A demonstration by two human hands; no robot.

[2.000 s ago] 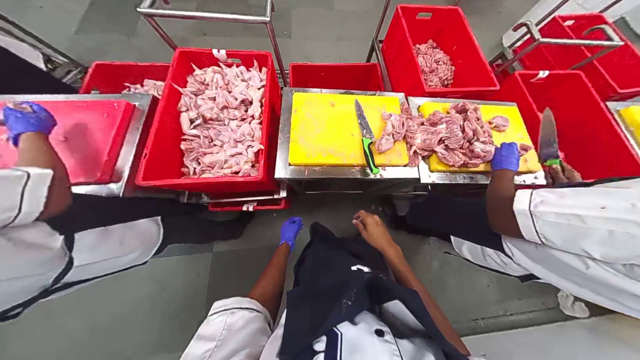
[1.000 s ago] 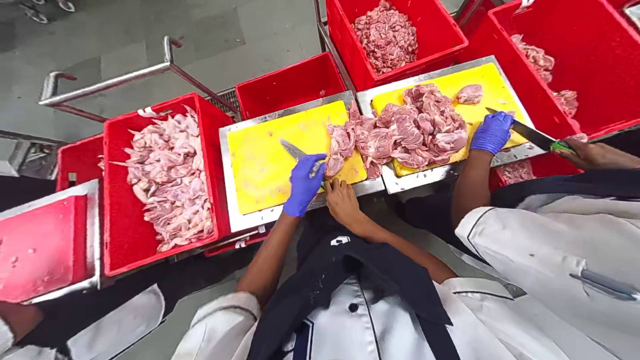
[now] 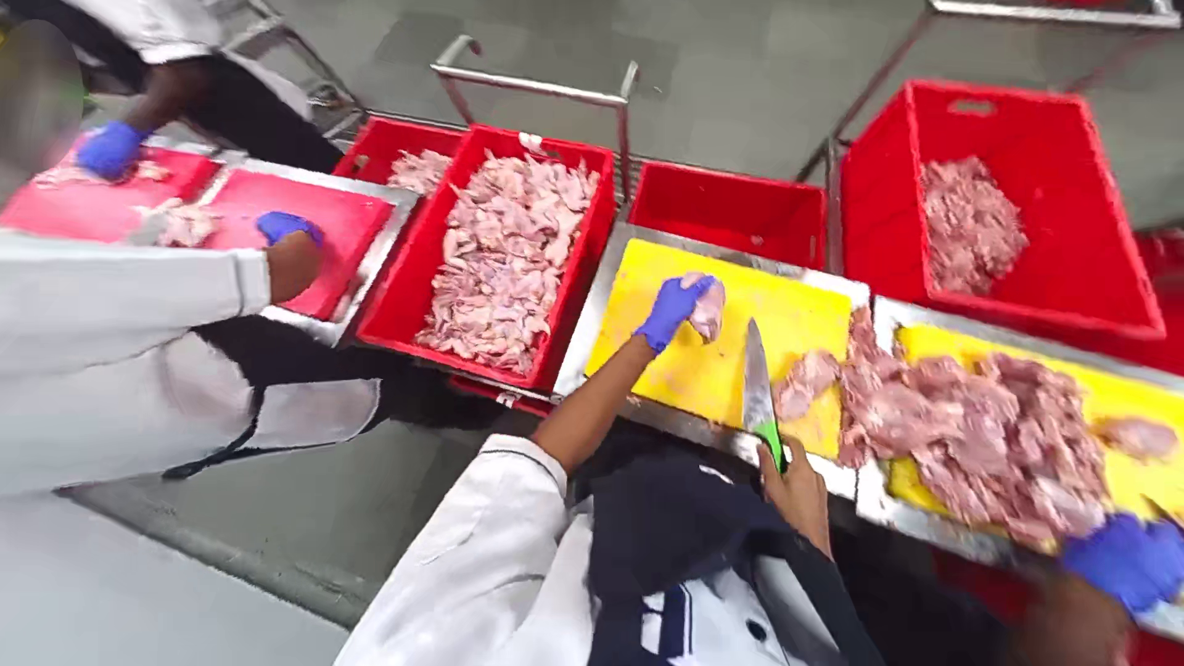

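My left hand [image 3: 675, 313], in a blue glove, grips a piece of raw meat [image 3: 709, 311] on the yellow cutting board [image 3: 666, 370]. Bare of any glove, my right hand [image 3: 797, 488] holds the green handle of a knife [image 3: 758, 379] at the board's near edge, the blade pointing away from me over the board. To the right of the blade lies another piece of raw meat [image 3: 807, 381]. A large heap of raw meat [image 3: 980, 425] spans the board's right edge and the neighbouring yellow board [image 3: 1133, 393].
Left of my board stands a red crate [image 3: 601, 213] full of raw poultry pieces [image 3: 513, 250]. Beyond the board is a red crate [image 3: 731, 208], and a tilted red crate [image 3: 1054, 194] with meat is at back right. Co-workers' gloved hands are at both sides, one near the heap.
My left hand has moved left, away from the heap, and now holds a piece of meat. The knife is now in my right hand. The view has shifted.
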